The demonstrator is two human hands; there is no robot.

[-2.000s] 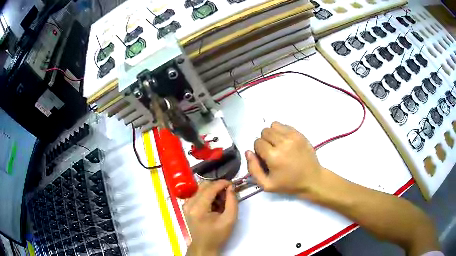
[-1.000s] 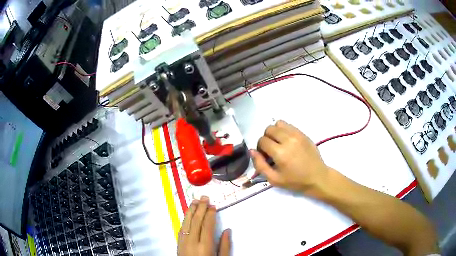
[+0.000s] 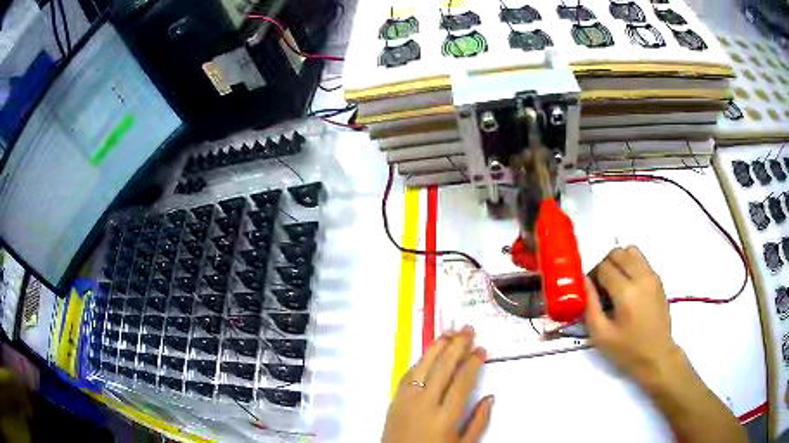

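The toggle clamp's red handle (image 3: 561, 260) points down towards me over the dark rounded nest (image 3: 519, 298). The red pressing tip (image 3: 524, 253) shows left of the handle. My left hand (image 3: 439, 389) is open and empty, its fingertips at the front left edge of the pale base plate (image 3: 467, 311). My right hand (image 3: 630, 303) is right of the handle with curled fingers, closed on the slim test lead probe (image 3: 564, 328), whose tip lies at the nest's front edge. A red wire runs from behind this hand. Any unit in the nest is hidden or too blurred to tell.
A clear blister tray (image 3: 208, 294) of black units lies left, beside a monitor (image 3: 82, 156) with a green bar. Foam trays (image 3: 554, 69) are stacked behind the clamp frame (image 3: 516, 86); another foam tray (image 3: 761, 260) lies right. Thin wires (image 3: 389, 208) loop around the fixture.
The view has turned left, showing more monitor and blister tray. My left hand has moved off the nest front to the plate's edge and opened. My right hand stays beside the fixture.
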